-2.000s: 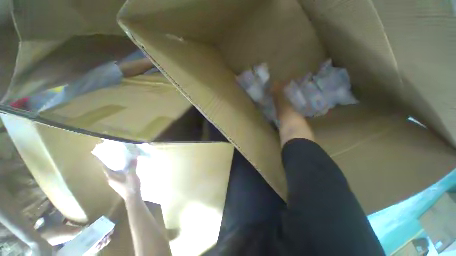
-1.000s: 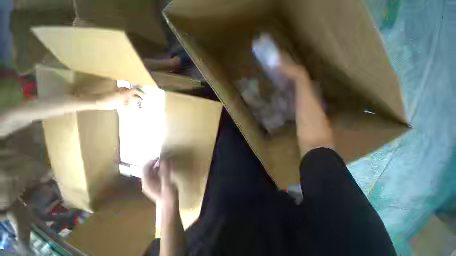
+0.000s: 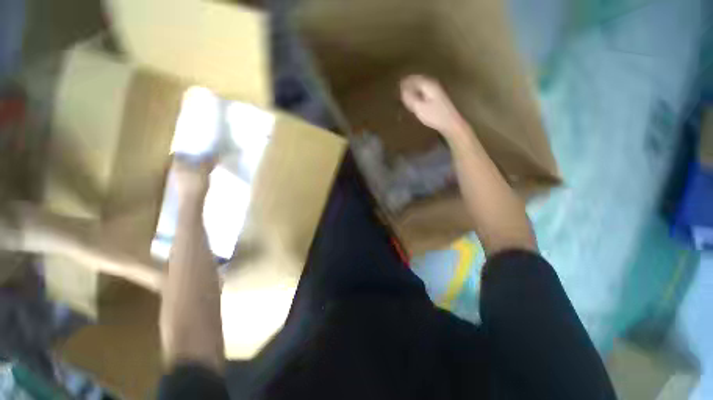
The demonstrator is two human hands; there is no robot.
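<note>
My left hand (image 3: 190, 166) holds a small white box (image 3: 198, 125) above the packing carton (image 3: 301, 168) at left. White boxes (image 3: 227, 205) fill the carton's opening; glare and blur hide their edges. My right hand (image 3: 426, 101) is inside the deeper parts carton (image 3: 508, 55) at right, above its floor. Its fingers are curled; blur hides whether anything is in them. Wrapped products (image 3: 418, 176) lie in a loose pile at the bottom of the parts carton, below and left of my right forearm.
Another person's forearm (image 3: 94, 254) reaches in from the left, low over the packing carton. Its flaps (image 3: 195, 39) stand open. A blue object (image 3: 696, 207) is at far right on the pale green floor (image 3: 610, 164). A brown carton (image 3: 649, 371) is at lower right.
My left hand has moved up and left and now holds a white box. My right hand no longer shows the white-blue item. The other person's arm has moved lower. The view has shifted.
</note>
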